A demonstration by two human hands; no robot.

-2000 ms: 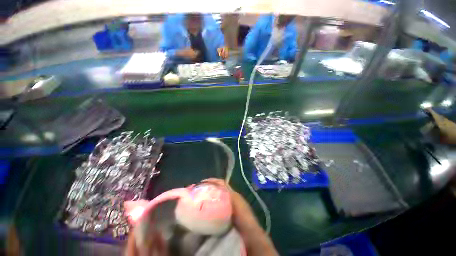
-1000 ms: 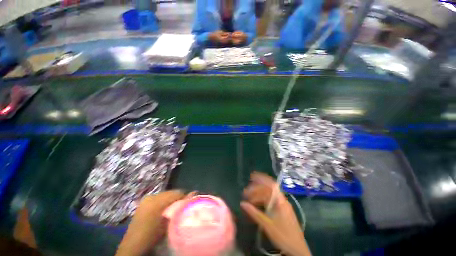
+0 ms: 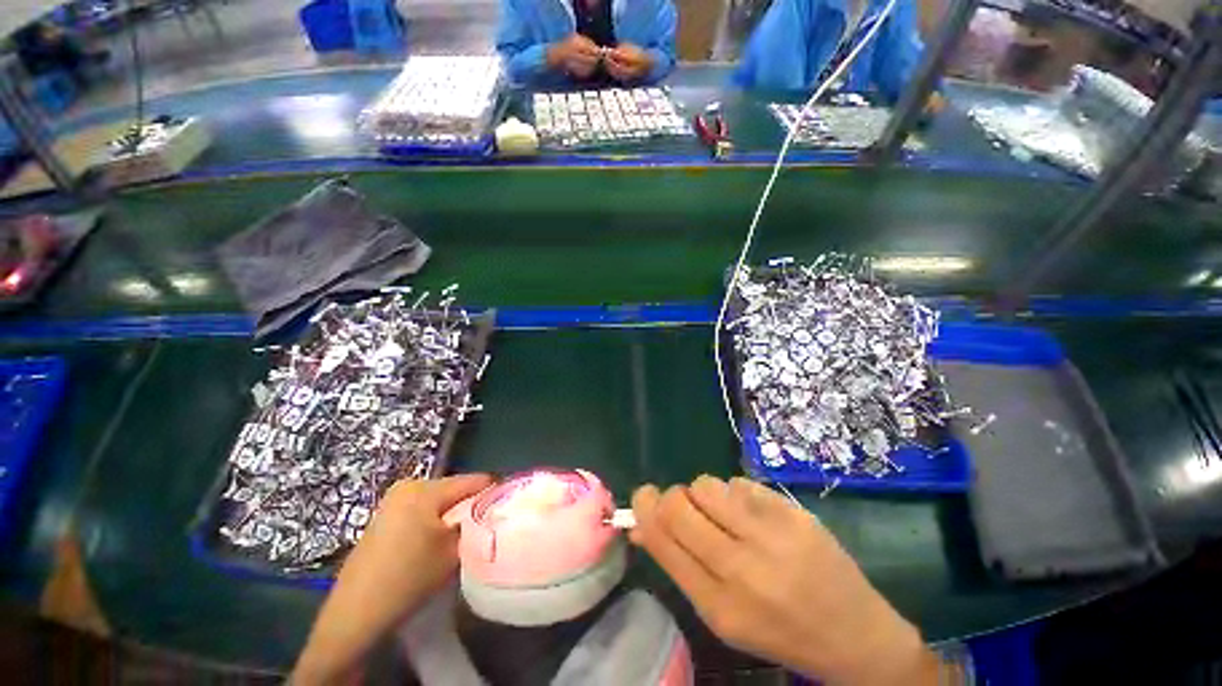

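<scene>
The pink headphones [image 3: 536, 529] are low in the middle of the view, one ear cup upward with a pink glow on its face and a grey-white cushion under it. A second cushion shows below right. My left hand [image 3: 402, 563] holds the ear cup at its left side. My right hand [image 3: 764, 570] pinches the small white plug [image 3: 622, 519] of the charging cable [image 3: 725, 351] at the cup's right edge. Whether the plug is fully in cannot be told. The cable rises from behind my right hand to the top of the view.
Heaps of wired circuit boards lie left [image 3: 355, 416] and right [image 3: 831, 362], the right one in a blue tray [image 3: 864, 469]. A grey shallow tray [image 3: 1052, 469] is farther right. Dark bags [image 3: 322, 255] lie on the green conveyor [image 3: 563, 248]. Two people in blue sit opposite.
My right hand has moved left from apart, fingers spread, to the cup's edge with the plug. The headphones were tilted toward me and are now lifted slightly. The view has steadied.
</scene>
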